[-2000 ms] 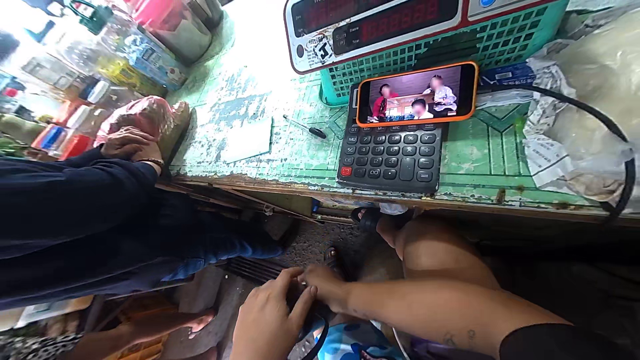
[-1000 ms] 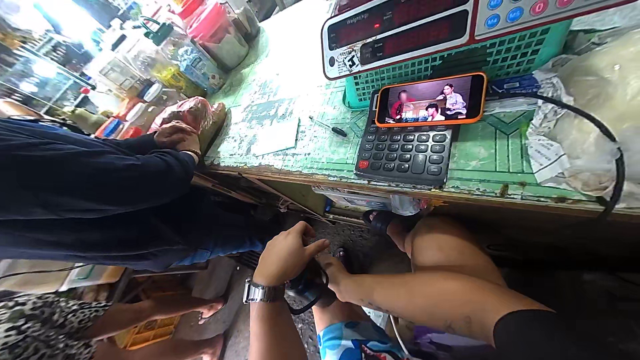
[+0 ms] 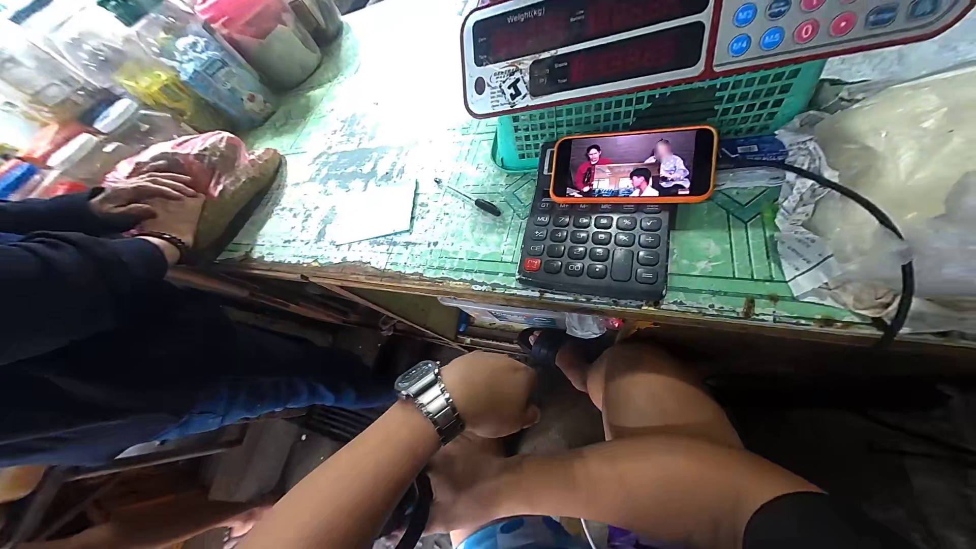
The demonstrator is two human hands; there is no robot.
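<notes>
My left hand (image 3: 492,393), with a metal-band wristwatch (image 3: 431,398), is curled with its back upward; its fingertips are hidden. Below it lies my right hand (image 3: 465,476), partly covered by the left wrist, near a dark curved strap or cord (image 3: 415,511). What either hand holds does not show. Both are over my lap, below the counter edge. On the counter, an orange-cased phone (image 3: 634,164) showing a video leans over a black desk calculator (image 3: 595,248). A pen (image 3: 469,197) and a white sheet of paper (image 3: 377,217) lie to the left.
A digital weighing scale (image 3: 595,53) stands above a green plastic basket (image 3: 656,114). Clear plastic bags (image 3: 900,175) and a black cable (image 3: 854,198) are on the right. At left, another person's hands (image 3: 156,202) rest on a pink plastic bag beside several jars (image 3: 259,46).
My left hand has turned from fingers showing to a curled hand, back upward, over my right wrist area. The other person's hands stay on the pink bag.
</notes>
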